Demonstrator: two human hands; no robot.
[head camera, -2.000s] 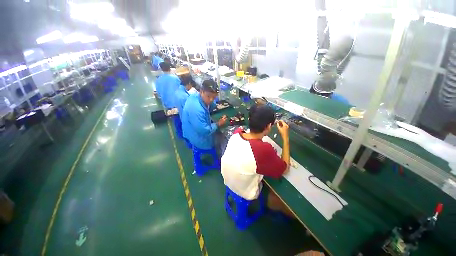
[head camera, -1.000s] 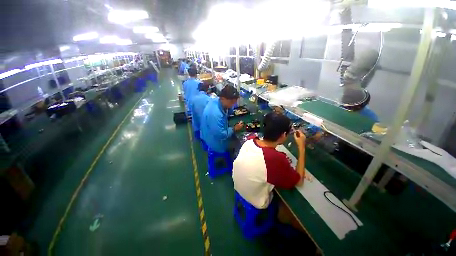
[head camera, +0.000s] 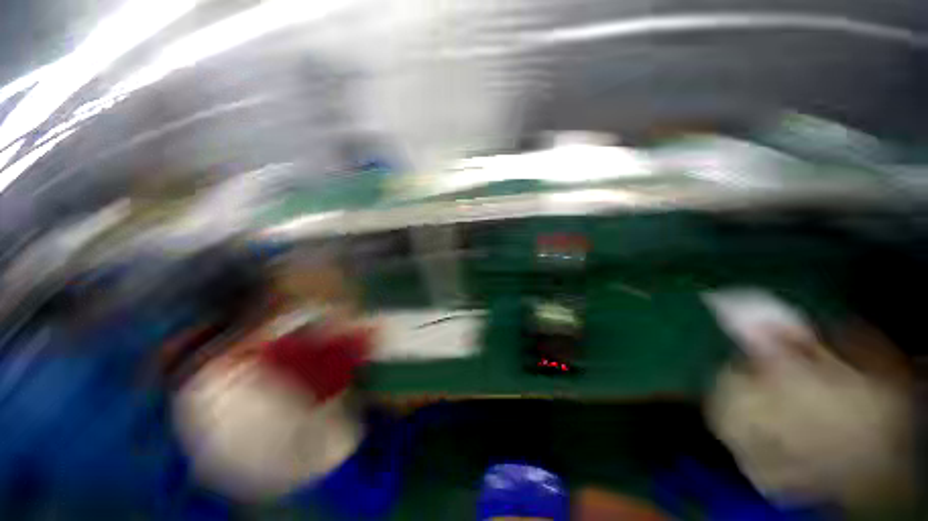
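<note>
Neither of my hands is in view. The picture is strongly blurred. Nearest in front of me, the dark clamp fixture stands on the green bench, with a pale part in its middle, red at its top and small red spots at its lower front. Its details cannot be told. To its left a white strip lies on the bench with a thin dark cord on it.
A person in a cream and red top sits at the left, another in a pale top at the right by a white sheet. A blue stool is at the bottom middle. A shelf edge runs behind the bench.
The view has swung right and now faces the bench across its width. The fixture has moved from the lower right edge to the middle, and a second seated person shows at the right.
</note>
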